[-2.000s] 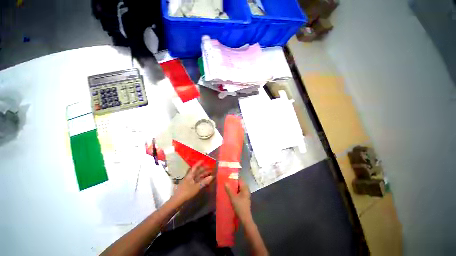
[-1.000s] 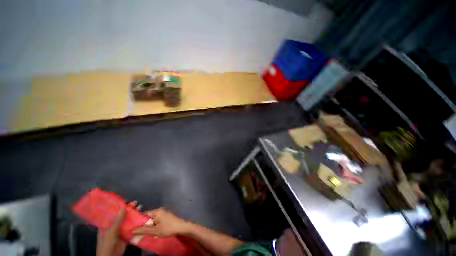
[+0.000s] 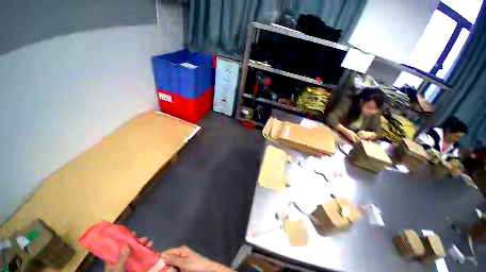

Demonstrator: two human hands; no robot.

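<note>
A long red strip or roll (image 3: pixel 120 246) with a pale band near its lower end is held at the lower left of the view. My left hand (image 3: pixel 123 259) is under and around its left side, partly cut off by the bottom edge. My right hand (image 3: pixel 184 258) grips it near the pale band. The strip's lower end is cut off by the bottom edge.
A long low tan bench (image 3: pixel 106 167) runs along the left wall, with a brown bundle (image 3: pixel 42 247) on it. Grey floor lies ahead. At right, a metal table (image 3: pixel 266 212) bears stacks of brown pieces; two people sit behind it. Blue (image 3: pixel 181 74) and red (image 3: pixel 184 108) bins stand ahead.
The view has turned from the white work table to the room, the bench and the metal table. The red strip has stayed in my hands and moved with me.
</note>
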